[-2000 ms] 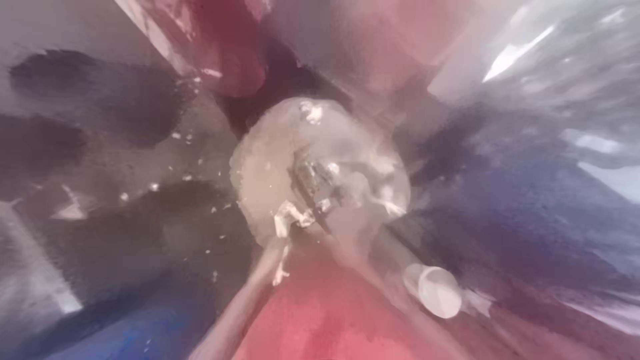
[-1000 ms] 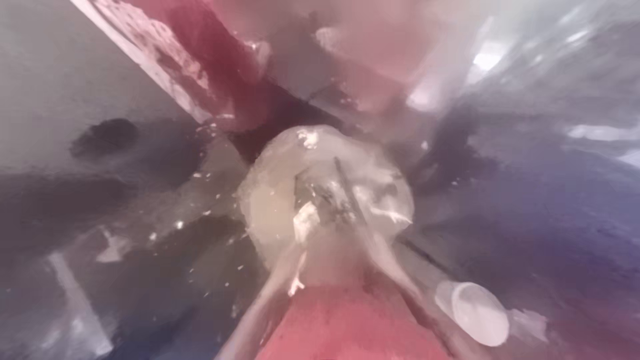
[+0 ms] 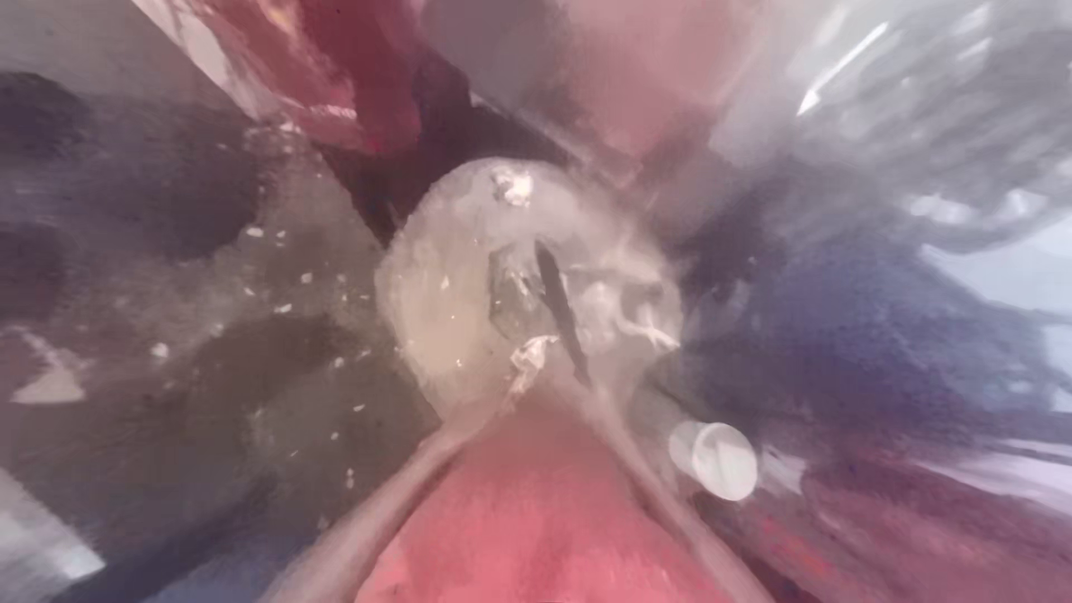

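Observation:
A round, pale surface point(image 3: 427, 293) lies in front of me, with light scraps on it. My left hand point(image 3: 519, 389) is at its near edge, against a crumpled whitish piece point(image 3: 531, 355); blur hides the fingers. From my right hand point(image 3: 586, 398) a dark, narrow, blade-like tool point(image 3: 559, 306) points away over the middle of the round surface. Beside the tool, on its left, is a greyish, shiny patch point(image 3: 515, 289) that I cannot name. A whitish lump point(image 3: 512, 186) sits near the far rim, and pale, stringy matter point(image 3: 620, 314) lies on the right.
Small pale bits point(image 3: 159, 350) are scattered over the dark ground to the left. A whitish, round-ended container point(image 3: 724, 461) is near my right forearm. Red cloth point(image 3: 360, 75) appears beyond the round surface, and blurred blue material point(image 3: 837, 327) is to the right.
The dark tool in my right hand lay slanted across the middle two seconds ago; it has since swung to the right of the greyish patch. The view has shifted a little.

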